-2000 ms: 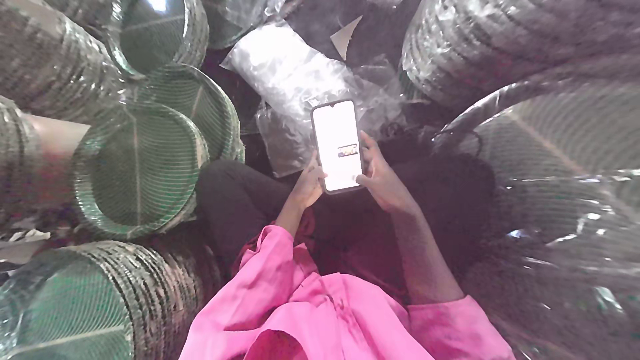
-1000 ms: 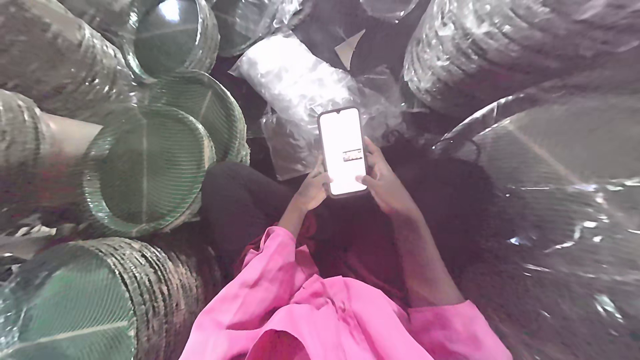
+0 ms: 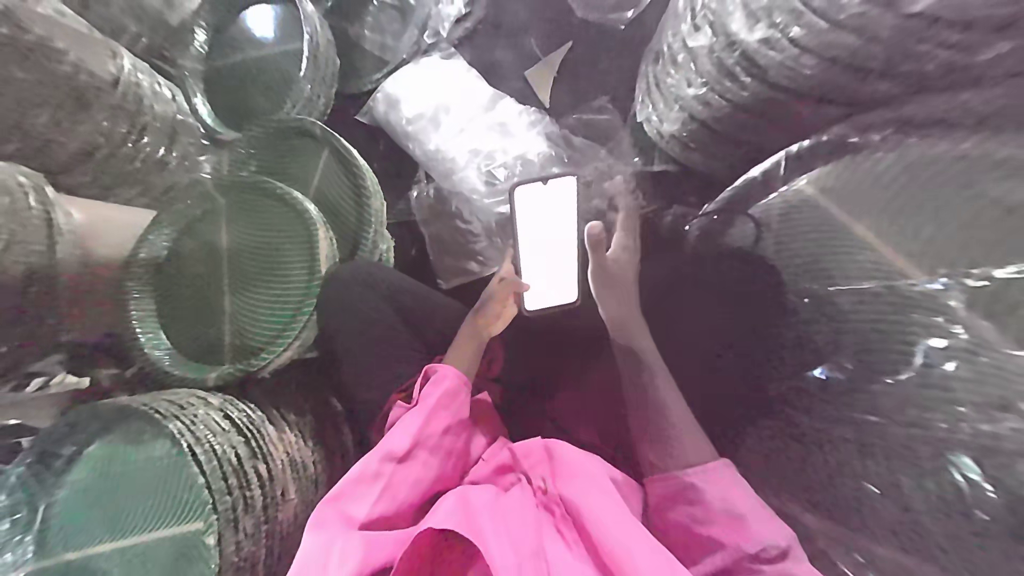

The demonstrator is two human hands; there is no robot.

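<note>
A smartphone in a dark case is upright above my lap, its screen glowing almost plain white. My left hand holds it at the lower left edge, with the thumb over the front and the other fingers partly hidden behind. Just right of the phone, my right hand is raised apart from it, fingers extended and thumb separate, with nothing in it. Behind the phone lies a crumpled clear plastic bag with whitish contents that I cannot make out.
Plastic-wrapped stacks of round, ribbed green pieces stand close on my left, with another stack lower down. Large wrapped stacks and a big round wrapped bundle crowd the right. A pale scrap lies on the dark floor ahead.
My right hand has let go of the phone and moved off to its right, its fingers now spread. My left hand still holds the phone. The dark box on the screen is gone.
</note>
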